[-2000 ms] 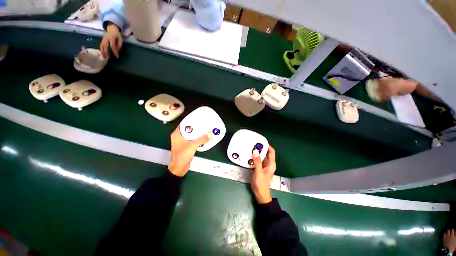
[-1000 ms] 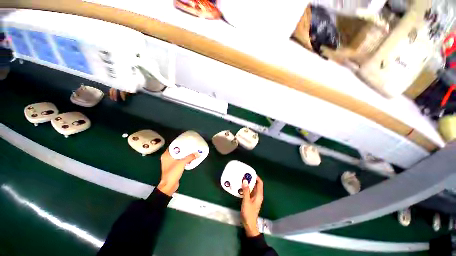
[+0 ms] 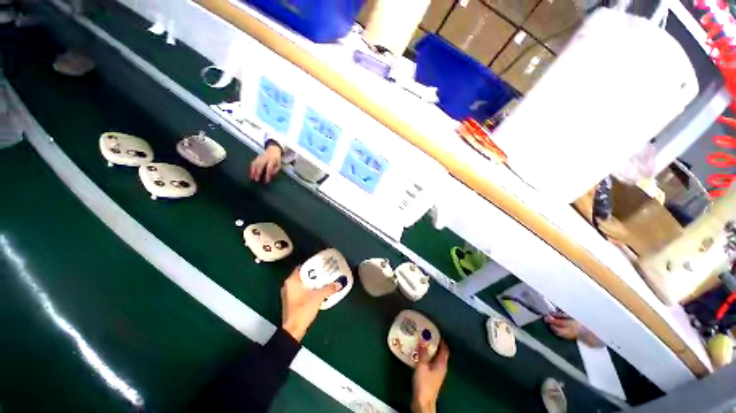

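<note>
My left hand (image 3: 300, 302) holds a white plug-in unit (image 3: 325, 273) by its lower left side, face towards me, with a dark blue-purple spot near the thumb. My right hand (image 3: 430, 373) holds another plug-in unit (image 3: 409, 332) from below, its thumb on the face beside a dark blue spot. Both units are over the green conveyor belt (image 3: 218, 266). Close beyond them lie two units side by side, one pale and plain (image 3: 377, 277), one with prongs showing (image 3: 412, 281).
Several more units lie on the belt, one (image 3: 268, 242) left of my left hand. A pale belt rail (image 3: 202, 294) runs on the near side. Another person's hand (image 3: 265, 164) is across the belt. A wood-edged shelf (image 3: 452, 153) with blue socket panels hangs above.
The view has tilted and swung, showing more shelf and blue bins. Both hands still hold their units. The right unit's face now looks darker and more shaded.
</note>
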